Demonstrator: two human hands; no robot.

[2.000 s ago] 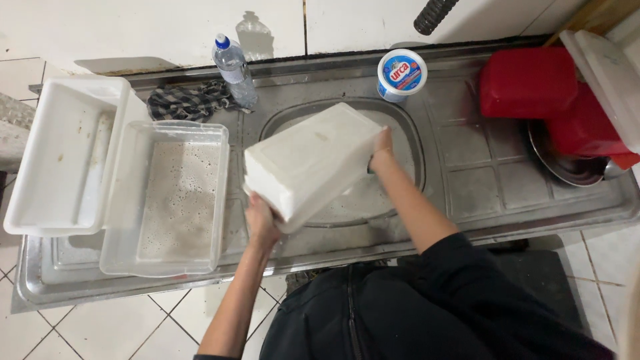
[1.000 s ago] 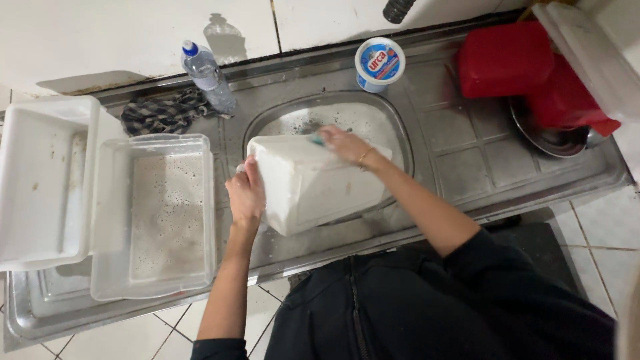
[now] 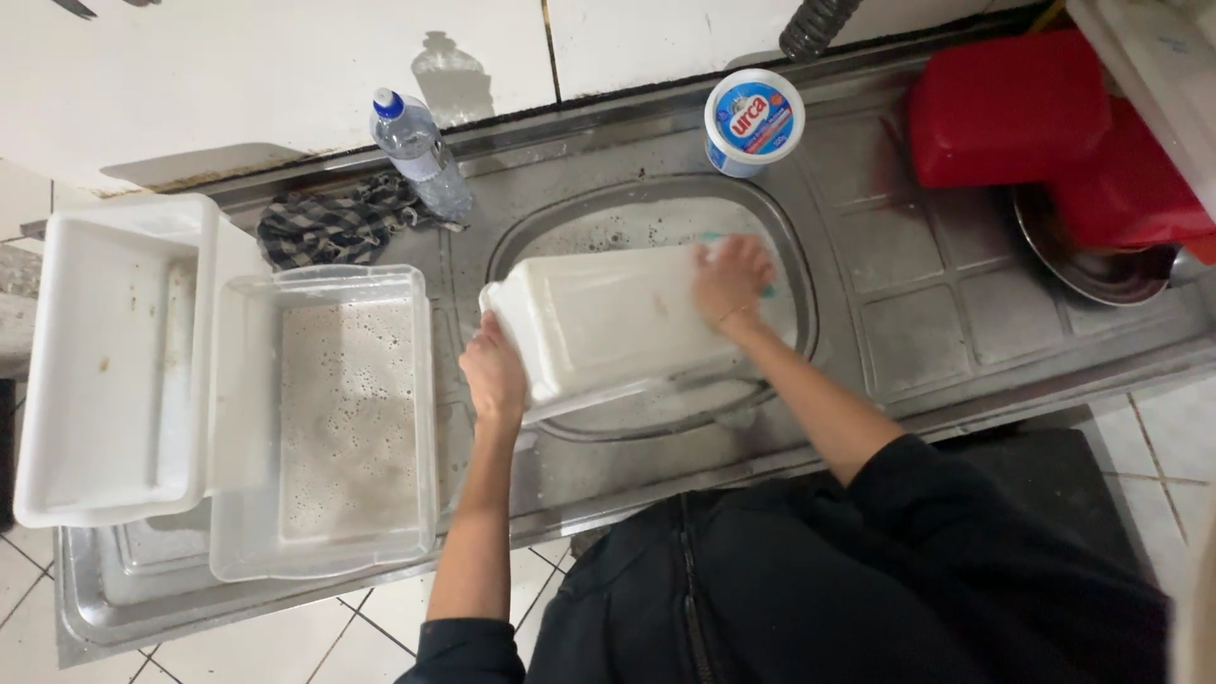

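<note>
A white plastic bin [image 3: 617, 318] lies tilted over the oval sink basin [image 3: 803, 285], its outer side facing up. My left hand [image 3: 494, 370] grips the bin's rim at its left end. At the other end, my right hand [image 3: 733, 285] is blurred and holds a teal sponge or cloth [image 3: 768, 275], mostly hidden by the fingers, against the bin. Sudsy water [image 3: 627, 223] shows in the basin behind the bin.
On the left stand a clear plastic bin [image 3: 427, 408] of murky, bubbly water and a white bin [image 3: 204, 380]. Behind are a checkered cloth [image 3: 328, 223], a plastic bottle [image 3: 427, 166] and an Urca tub [image 3: 753, 123]. Red containers [image 3: 1007, 109] and a metal pan [image 3: 1092, 275] sit right.
The bin in my left hand has turned so its long side lies nearly level across the basin. My right hand has moved from its upper edge to its right end.
</note>
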